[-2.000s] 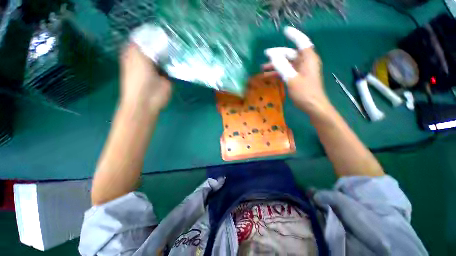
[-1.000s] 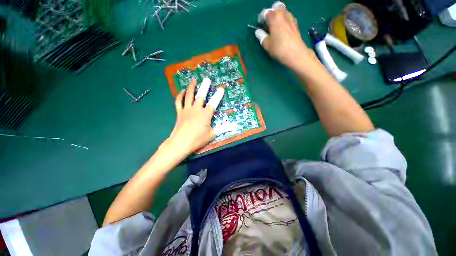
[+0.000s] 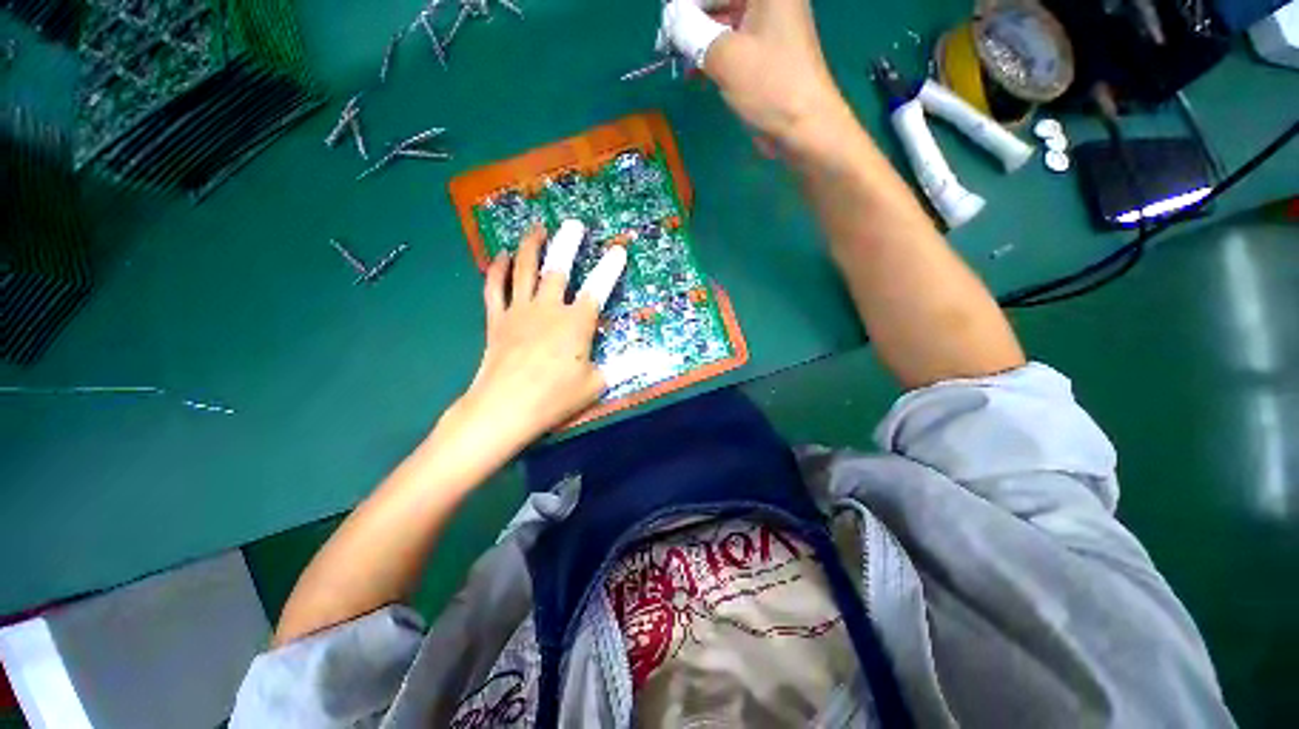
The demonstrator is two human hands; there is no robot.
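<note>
A green PCB panel (image 3: 658, 271) lies in the orange fixture (image 3: 570, 151) on the mat in front of me. My left hand (image 3: 541, 328) lies flat on the panel's left part with its fingers apart, covering some boards. White finger cots cover some of its fingers. My right hand (image 3: 755, 64) is beyond the panel at the top edge, partly cut off, with a white cot on a finger. A thin silvery piece (image 3: 648, 69) shows beside its fingertips; I cannot tell whether it is held.
Thin silvery metal pieces (image 3: 406, 150) lie in small groups left of the fixture, others at the top. Stacked PCB panels (image 3: 214, 128) stand upper left. White-handled cutters (image 3: 933, 164), a yellow-rimmed roll (image 3: 1004, 64), small white pieces (image 3: 1053, 143) and a black box (image 3: 1147, 182) with a cable are right.
The panel, held up blurred two seconds ago, now lies in the fixture under my left hand. In the last second my right hand has moved left and toward the top edge.
</note>
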